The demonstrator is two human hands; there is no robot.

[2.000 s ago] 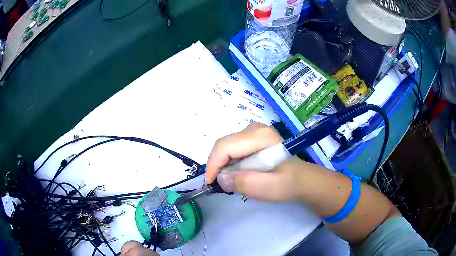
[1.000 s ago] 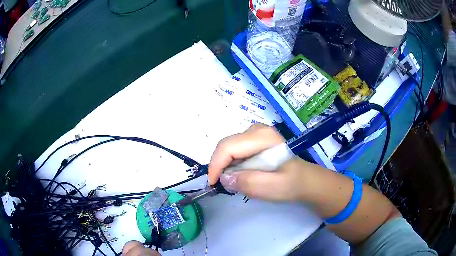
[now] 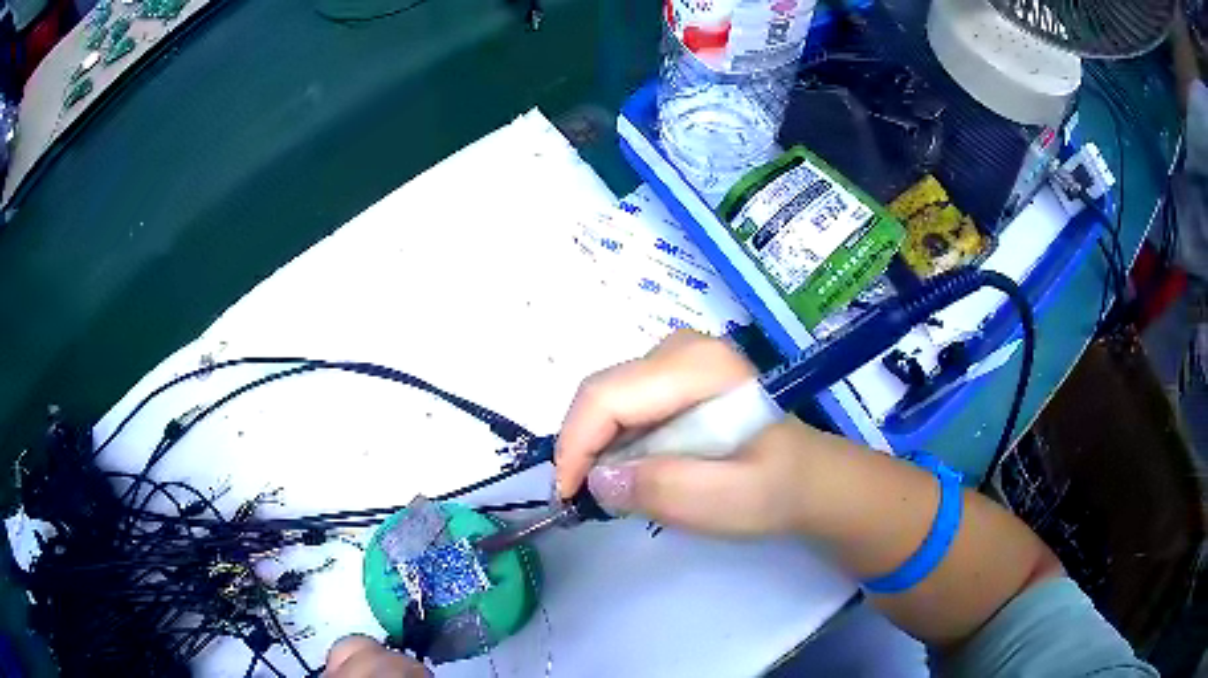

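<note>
My right hand [image 3: 676, 437] grips the soldering iron [image 3: 828, 360] like a pen. The iron's metal tip is at the upper right edge of the small blue circuit board [image 3: 453, 575]; contact cannot be told. The board sits on a round green disc [image 3: 519, 583], between small grey pads [image 3: 413, 530]. A short black cable end [image 3: 413, 628] meets the board's lower left side. My left hand [image 3: 371, 658] is cut off by the bottom edge; only a fingertip or two show beside that cable, and its hold cannot be told. A thin silvery strand curves off the disc.
Black cables [image 3: 100, 583] with stripped ends heap at left; some cross the white paper [image 3: 358, 285]. A blue tray [image 3: 700, 219] at right holds a green packet [image 3: 824, 239], a yellow sponge [image 3: 938, 228] and a bottle [image 3: 729, 99]. A fan [image 3: 1007, 60] stands behind.
The iron tip stays by the board with only a slight shift. The view has shifted a little. My left fingertips remain at the bottom edge.
</note>
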